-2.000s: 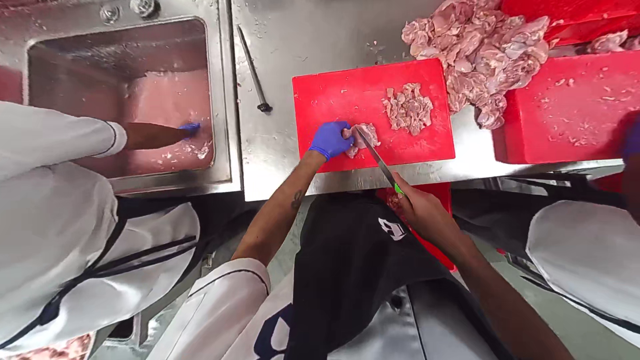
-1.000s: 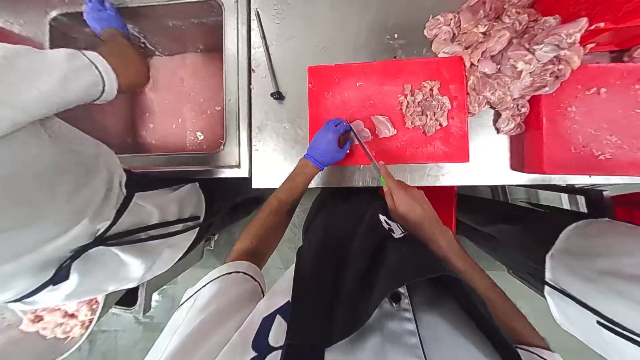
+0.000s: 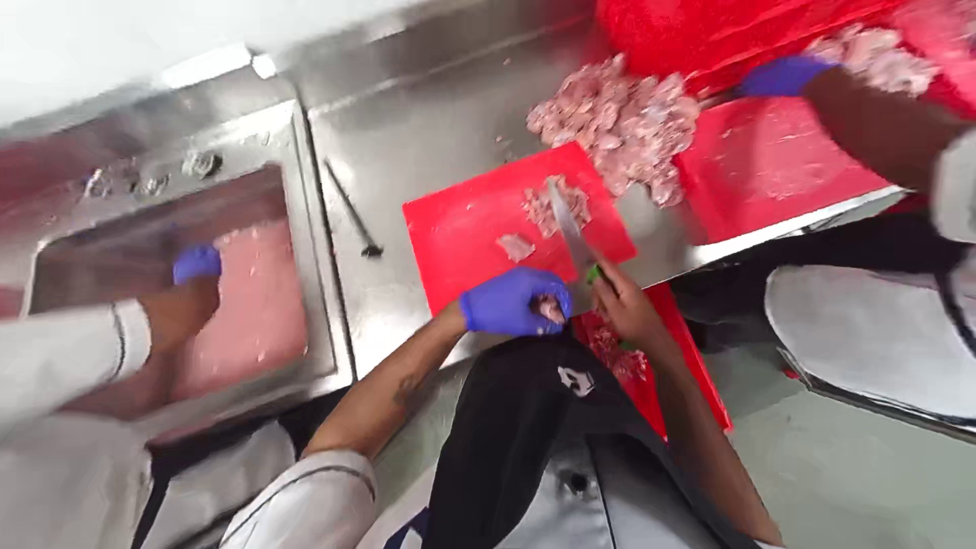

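Note:
My left hand (image 3: 517, 302), in a blue glove, has its fingers curled round a small piece of raw meat (image 3: 549, 308) at the near edge of the red cutting board (image 3: 457, 244). Bare, my right hand (image 3: 627, 305) grips a kitchen knife (image 3: 568, 221) by its green-marked handle. The blade points away over a small pile of cut meat (image 3: 538, 209) on the board. A single pale slice of meat (image 3: 516, 247) lies left of the blade. Beyond the board's right corner is a large heap of raw meat (image 3: 618, 126) on the steel table.
A sharpening steel (image 3: 352, 210) lies between board and sink (image 3: 320, 252). A co-worker's gloved hand (image 3: 197, 264) is in the sink over pinkish liquid. Another gloved hand (image 3: 785, 76) reaches over a second red board (image 3: 778, 164). A red container (image 3: 694, 358) with scraps sits below the table edge.
My left hand has come off the board's middle to its near edge with a piece of meat. The knife has swung from the meat by my left hand to above the cut pile. The view has tilted.

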